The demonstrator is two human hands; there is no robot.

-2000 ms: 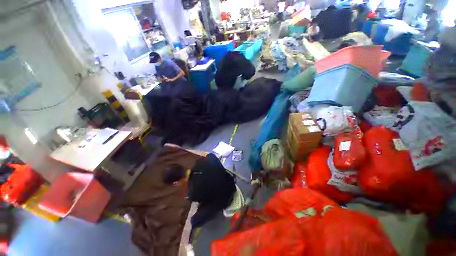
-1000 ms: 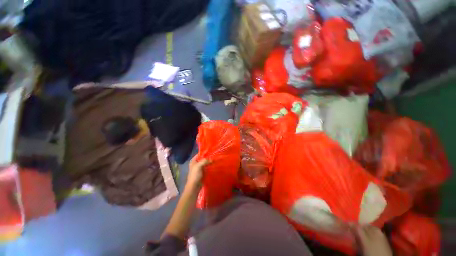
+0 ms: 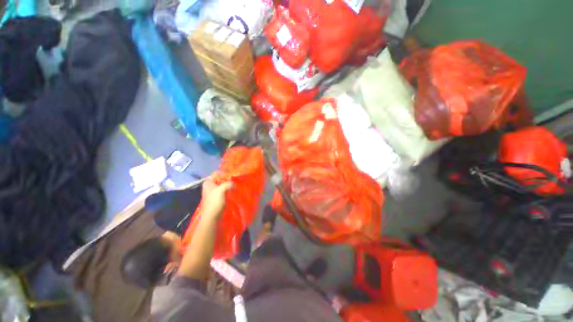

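My left hand grips a small red-orange plastic bag near its upper part, in front of my body. The bag hangs upright above the floor. My right hand does not show in the picture. A large red-orange bag, with dark contents showing through, lies to the right of the held bag. A pale green sack and a white bag lie beside it.
A crouching person is close on the left by brown cloth. Dark cloth covers the far left. A cardboard box, a red stool and more red-orange bags stand or lie around.
The view has swung right, showing the stool and the black things at the right. The large bag with white patches and my right hand have left the view. My left hand still holds the small bag.
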